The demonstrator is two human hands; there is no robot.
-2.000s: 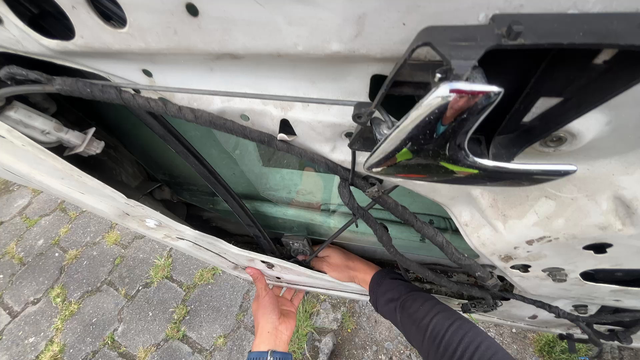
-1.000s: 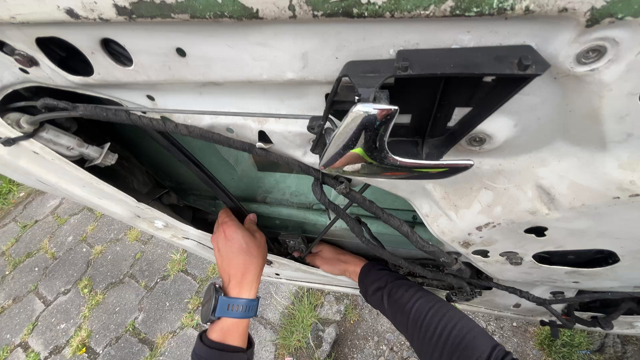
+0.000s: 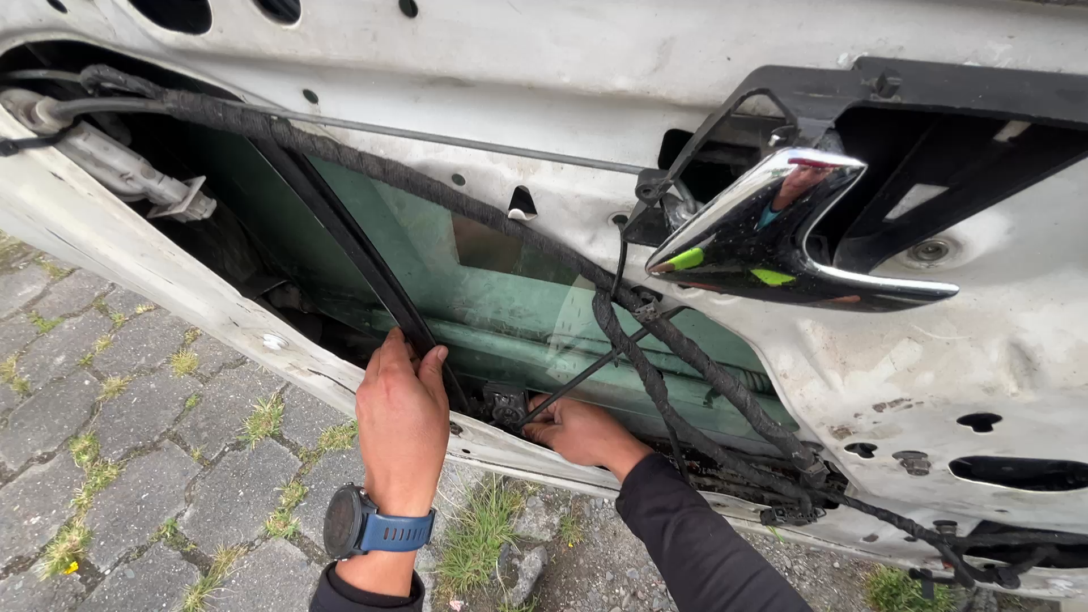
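Observation:
The white metal car door shell (image 3: 544, 93) has a long opening, with greenish window glass (image 3: 510, 314) behind it. My left hand (image 3: 404, 408), with a blue-strapped watch (image 3: 374, 523) on its wrist, grips the lower part of a black guide rail (image 3: 340, 221) that slants across the opening. My right hand (image 3: 578, 429) reaches over the lower edge; its fingertips touch a thin black rod (image 3: 595, 365) beside a small dark bracket (image 3: 507, 403). Its fingertips are partly hidden.
A taped wiring harness (image 3: 408, 178) crosses the opening. To the right are a chrome door handle (image 3: 790, 238) and its black plastic frame (image 3: 960, 81). A door lock cylinder-like metal part (image 3: 127, 166) sits at the left. Cobblestones (image 3: 153, 433) with grass lie below.
My left hand has moved from the door's lower edge up to the black rail inside the opening. My right hand stays near the bracket.

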